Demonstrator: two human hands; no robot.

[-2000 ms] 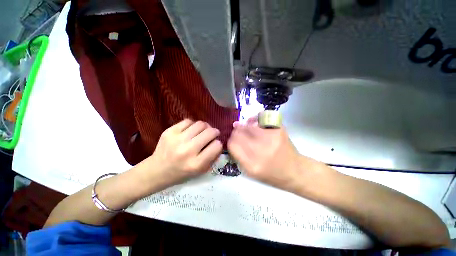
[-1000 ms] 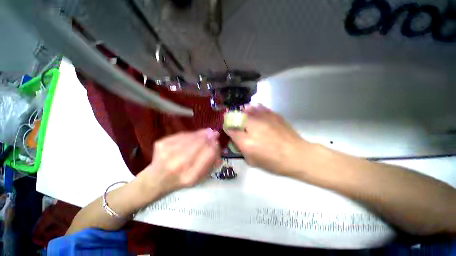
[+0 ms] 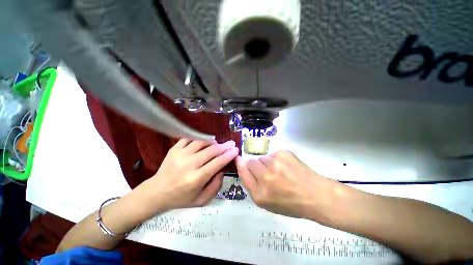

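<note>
The dark red ribbed garment piece [image 3: 150,147] lies on the white table, left of the needle area and partly hidden by the machine head [image 3: 332,57]. My left hand [image 3: 192,171] presses on its right edge, fingers bent and close together. My right hand [image 3: 275,181] is closed with its fingertips at the same edge, meeting the left fingertips just in front of the lit presser foot area [image 3: 254,129]. The cloth between the fingertips is mostly hidden. A pale yellow round piece [image 3: 256,145] sits just behind my right hand, below the needle area.
A white thread cone [image 3: 259,31] shows above the machine head. A green basket [image 3: 44,119] with plastic bags, a white cable and an orange item stands at the left. Ruler markings run along the table's front edge [image 3: 321,246]. More dark red cloth [image 3: 44,235] hangs at the lower left.
The view has shifted, and the thread cone has come into view. My hands have come closer together at the cloth edge, and my right hand now lies in front of the yellow piece.
</note>
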